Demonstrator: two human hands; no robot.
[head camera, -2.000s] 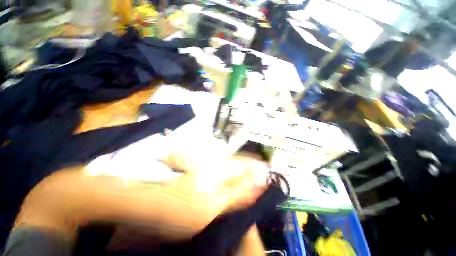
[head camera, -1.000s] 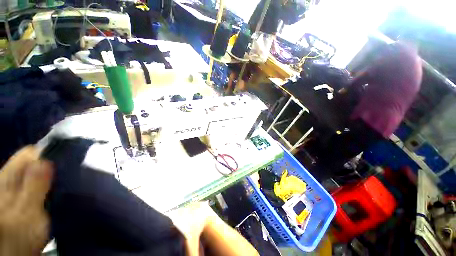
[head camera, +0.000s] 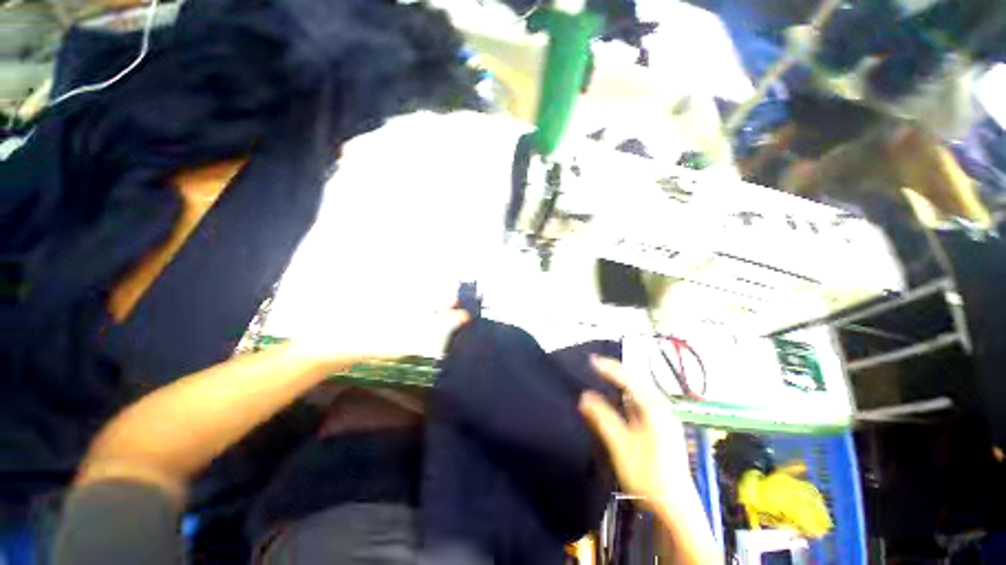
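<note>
A dark navy garment panel (head camera: 507, 408) hangs over the front edge of the white machine table (head camera: 386, 232) into the wearer's lap. My left hand (head camera: 441, 331) is at its upper left corner, washed out by glare; its fingers hold the cloth near a small dark tab (head camera: 470, 296). My right hand (head camera: 634, 425) lies on the panel's right side, fingers spread a little on the cloth. The needle area of the white sewing machine (head camera: 761, 237) is behind and above the panel, and the panel is not under it.
A large navy garment heap (head camera: 221, 121) covers the left side, over a brown surface (head camera: 182, 232). Red-handled scissors (head camera: 678, 366) and a dark flat rectangle (head camera: 623, 283) lie by the machine arm. A green fixture (head camera: 566, 77) stands above. A blue basket (head camera: 846, 497) with yellow items is below right.
The view has swung left and down. The panel has moved from the table's left side to the front edge and lap. My left hand has come to its upper corner, my right to its right side.
</note>
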